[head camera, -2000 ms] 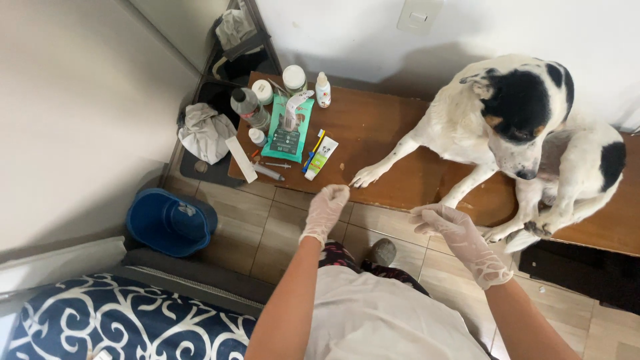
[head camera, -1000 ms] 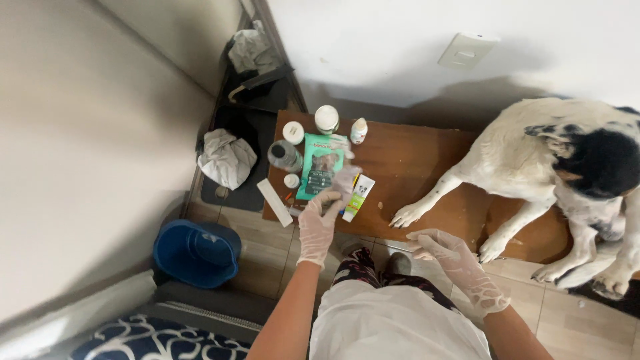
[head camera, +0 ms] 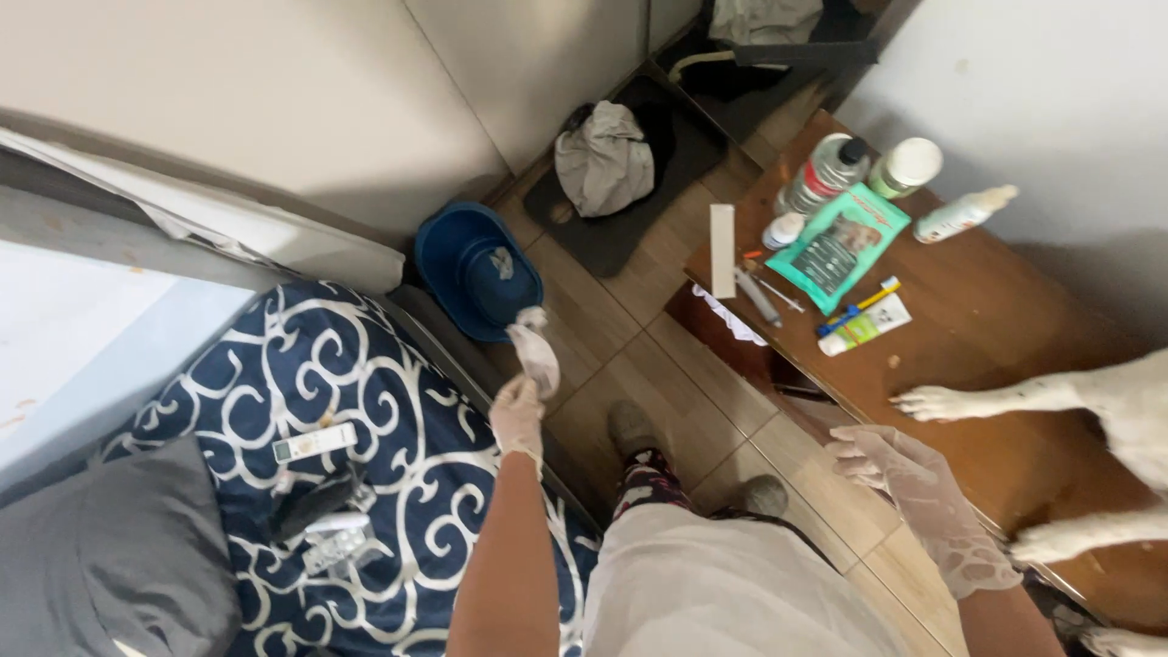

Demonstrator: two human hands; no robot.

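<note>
My left hand (head camera: 518, 415), in a thin pale glove, pinches a crumpled, soiled white wipe (head camera: 535, 354) just below the blue plastic basin (head camera: 479, 274), where another crumpled piece lies. My right hand (head camera: 881, 456), gloved too, holds nothing, its fingers loosely curled near the front edge of the wooden bench (head camera: 995, 319). On the bench are a teal wipes packet (head camera: 839, 246), a toothpaste tube (head camera: 867, 324), a yellow and blue toothbrush (head camera: 860, 307), a syringe (head camera: 774, 290) and several bottles. The dog's front leg (head camera: 1004, 400) rests to their right; its head is out of view.
A patterned blue bedspread (head camera: 401, 474) holds a remote control (head camera: 315, 443), a blister pack (head camera: 339, 547) and a grey pillow (head camera: 109, 547) at the left. A grey cloth (head camera: 606, 160) lies on a dark mat (head camera: 602, 246) behind the basin. My feet stand on the tiled floor between bed and bench.
My left hand, empty two seconds ago and at the wipes packet one second ago, has moved left towards the basin with the wipe. The view has swung left.
</note>
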